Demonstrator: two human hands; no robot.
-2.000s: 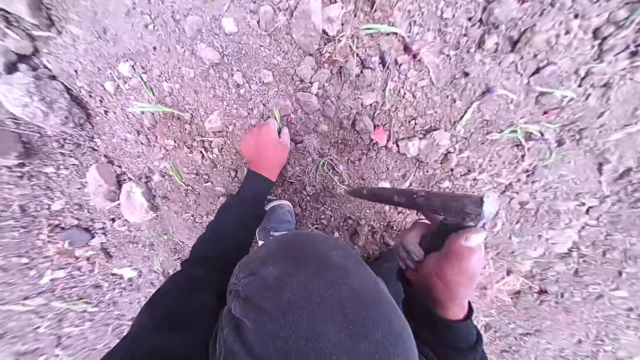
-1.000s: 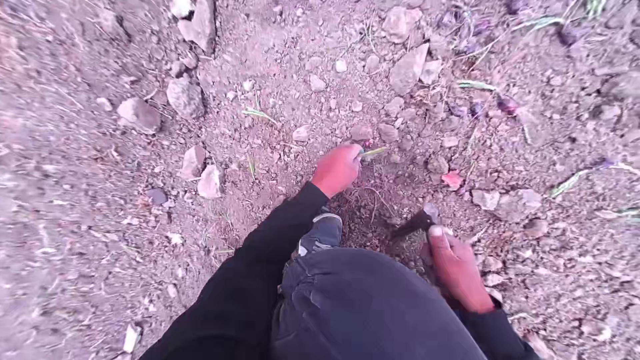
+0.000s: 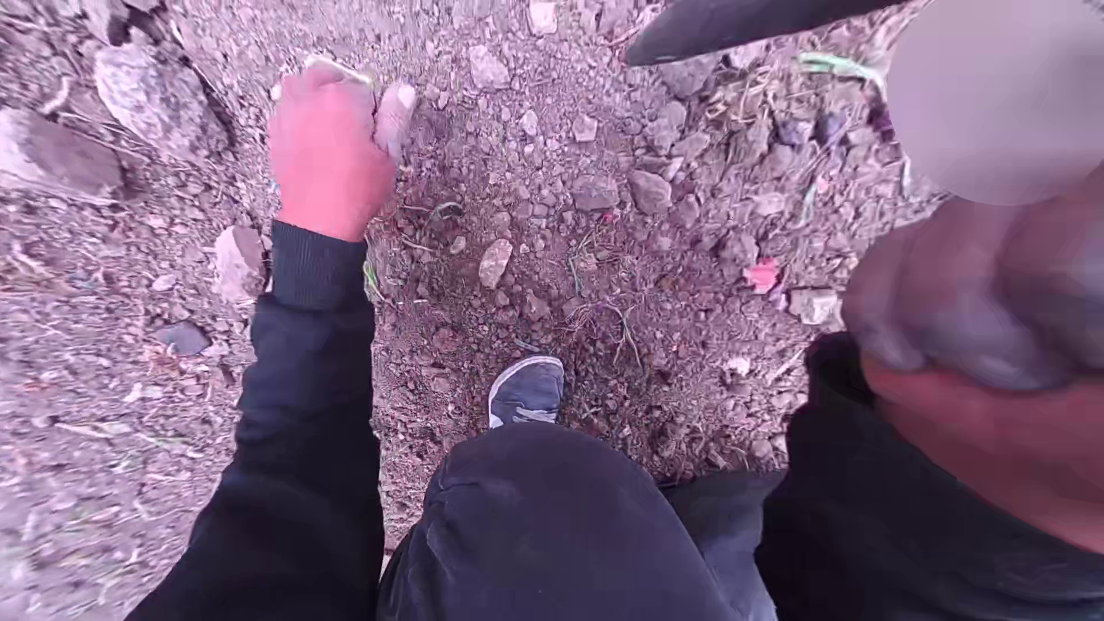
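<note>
My left hand [image 3: 332,151] is at the upper left, low over the soil, its fingers curled around a thin pale green plant [image 3: 343,71], which shows only partly at the fingertips. Large and close at the right edge, my right hand [image 3: 983,293] has its fingers wrapped around the handle of a digging tool; the handle is hidden. The tool's dark, tapered metal head [image 3: 759,24] points left along the top edge, raised above the soil. A grey blurred patch covers its thick end. Another green sprout [image 3: 372,276] stands beside my left cuff.
Large rocks [image 3: 159,99] lie left of my left hand, with a smaller stone [image 3: 240,263] by the cuff. Loose roots [image 3: 617,323] and a red scrap [image 3: 762,274] lie on the stony soil. Uprooted-looking greens [image 3: 841,65] are at upper right. My shoe [image 3: 528,390] is at centre.
My left hand has moved left over the soil, towards the rocks. The tool, whose head was low by the soil a second ago, is raised close to the camera in my right hand.
</note>
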